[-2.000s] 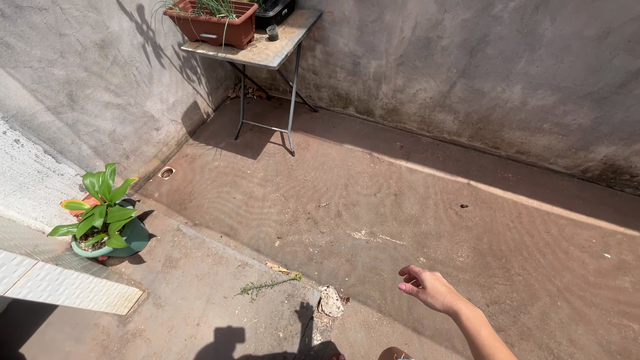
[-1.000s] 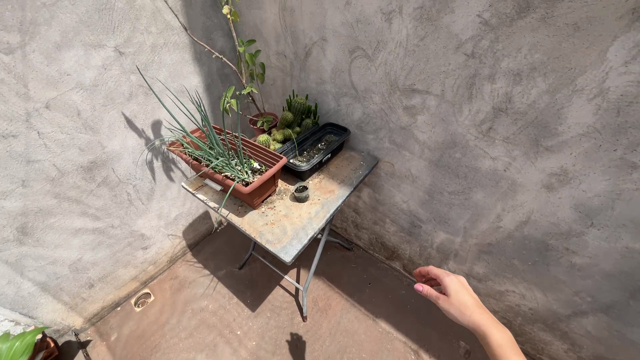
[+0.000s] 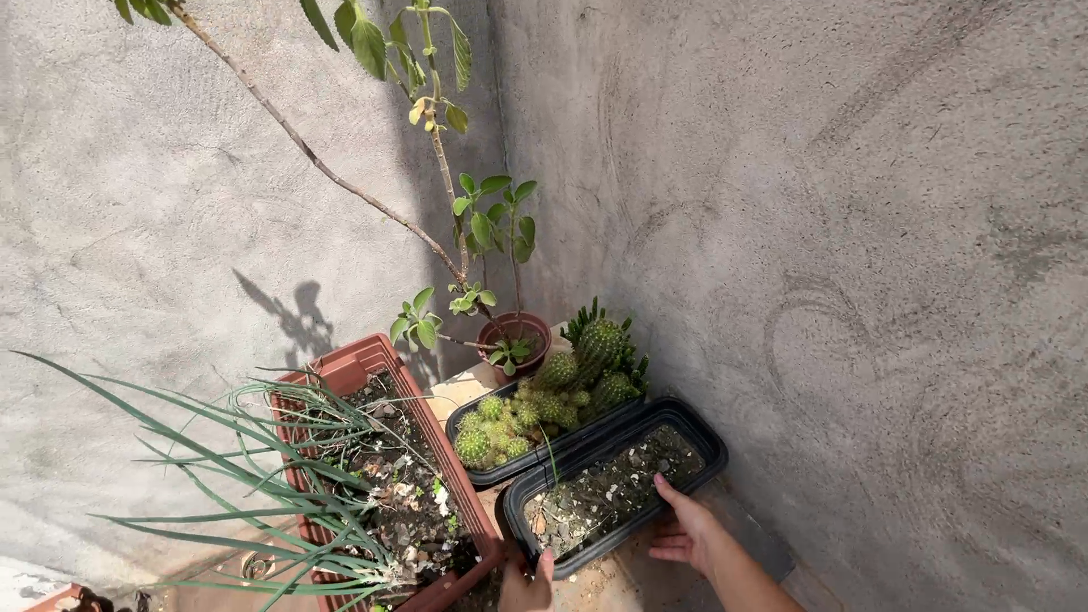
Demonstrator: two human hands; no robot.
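Observation:
A black plastic planter of soil [image 3: 608,491] with one thin green shoot sits on the table. At its near left corner is my left hand [image 3: 527,585], thumb against the rim, fingers partly hidden. My right hand [image 3: 684,531] has its thumb over the near right rim and its fingers below, against the outer side. Behind it stands another black planter [image 3: 486,476] filled with round cacti [image 3: 544,404]. To the left is a terracotta-coloured plastic planter [image 3: 459,484] with long green onion-like leaves [image 3: 255,476].
A small round brown pot [image 3: 544,336] with a tall leafy plant [image 3: 442,170] stands at the back corner of the table [image 3: 459,393]. Rough plastered walls [image 3: 833,255] meet behind it. A floor drain [image 3: 257,565] lies at lower left.
The view has moved close to the table. My right hand, empty in the earlier frames, is now at the soil-filled black planter, and my left hand has come into view at its other end.

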